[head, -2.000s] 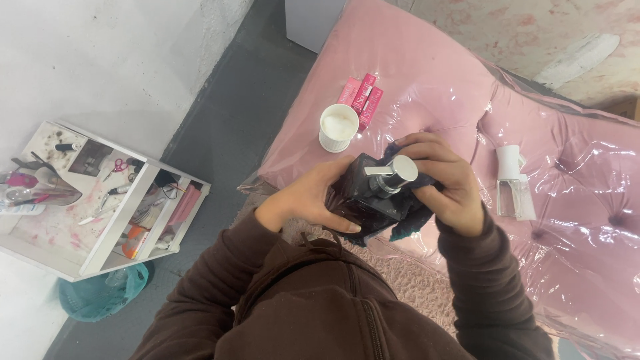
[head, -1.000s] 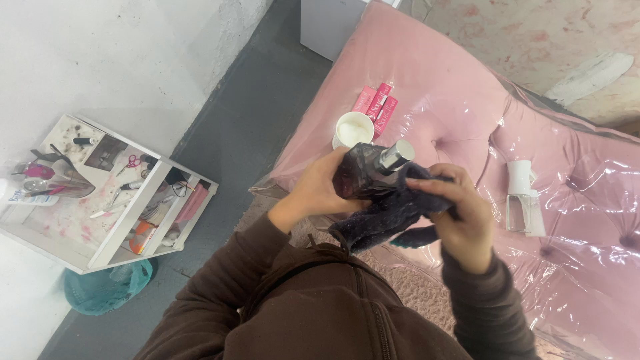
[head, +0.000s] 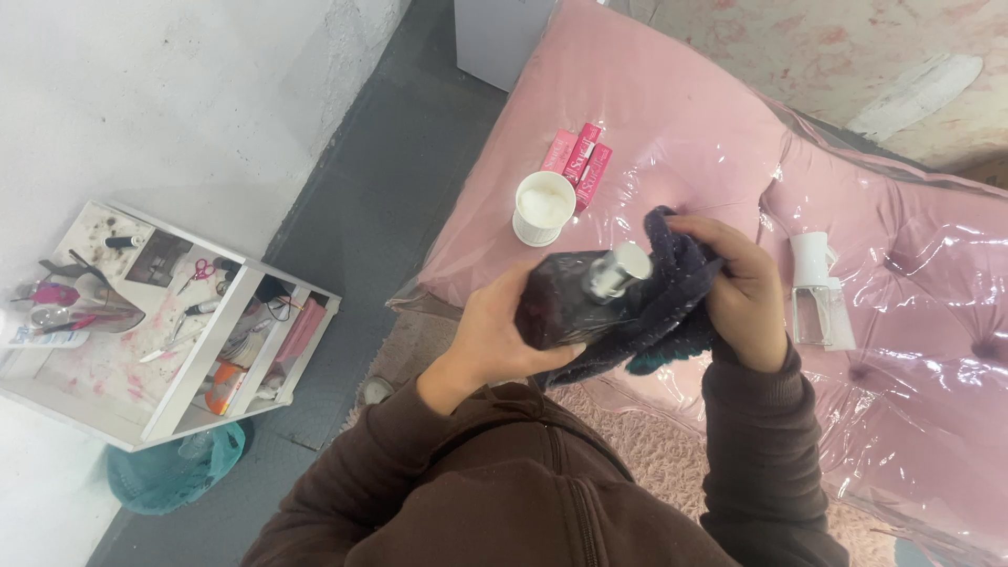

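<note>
My left hand (head: 484, 339) grips a dark glass bottle (head: 555, 303) with a silvery cap or pump top, tilted toward the right. In my right hand (head: 744, 295) is a dark purple cloth (head: 669, 291), bunched against the bottle's right side and hanging beneath it. A teal edge shows at the cloth's bottom. Just beyond the bottle, a white tub (head: 543, 209) with white contents stands on the pink cushion, touching or close to several small pink boxes (head: 581, 161). To the right of my right hand lies a clear bottle (head: 811, 311) with a white spray head.
A tufted pink cushion under clear plastic (head: 677, 102) spans the right side. At the left stands a white shelf cart (head: 205, 346) with pink scissors (head: 203, 270) and other tools, above a teal-bagged bin (head: 177, 472). A shaggy pink rug (head: 646, 441) lies near my body.
The dark bottle has gone from upright to tilted in my left hand. My right hand has moved off the bottle's top side to the right, holding the cloth, which is now more visible.
</note>
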